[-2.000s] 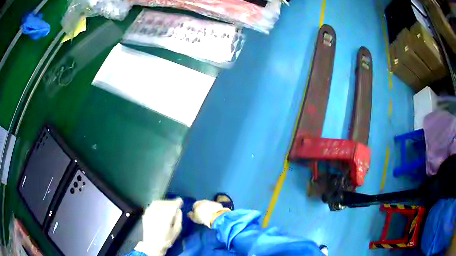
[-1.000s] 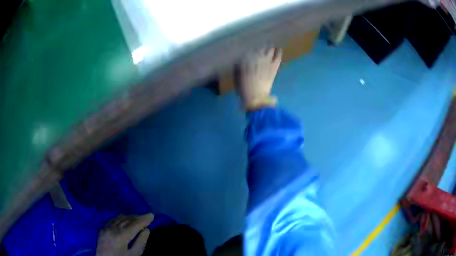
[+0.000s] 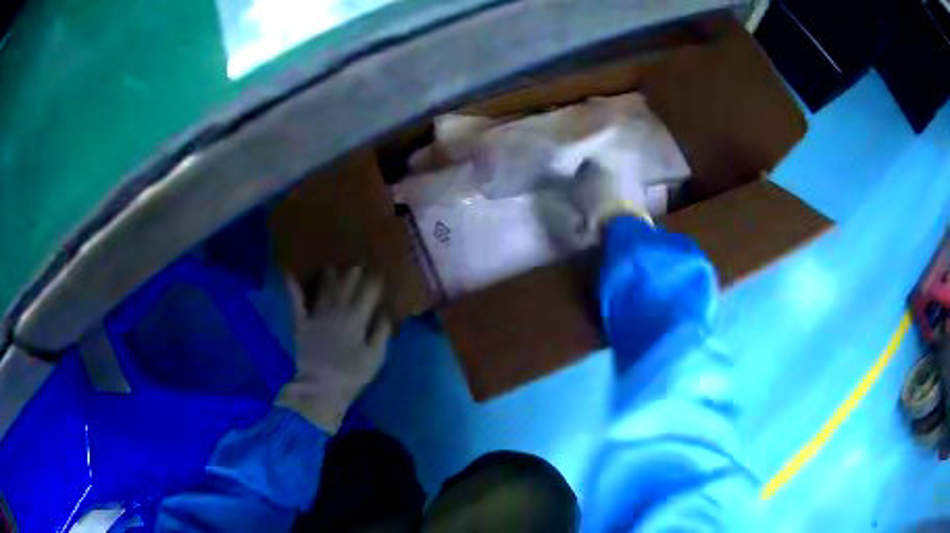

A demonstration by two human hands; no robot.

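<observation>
An open brown cardboard carton (image 3: 521,344) stands below the bench edge with its flaps spread. White sheets or sleeves (image 3: 490,234) lie inside it, one with a small printed triangle mark. My right hand (image 3: 578,203), gloved and blurred, reaches into the carton over the sheets; whether it grips one cannot be told. My left hand (image 3: 339,333), in a cream glove, is at the carton's left flap with its fingers apart.
The bench edge (image 3: 313,115) curves across above the carton, with a white sheet (image 3: 297,26) on its green top. A blue bin-like object (image 3: 177,364) is at lower left. Black boxes (image 3: 833,47) stand at upper right. A red pallet truck part (image 3: 935,292) shows at the right edge.
The view has dropped from the bench to the floor below its edge. The open carton now shows fully. My right hand has moved into it, and my left hand has risen to its left flap.
</observation>
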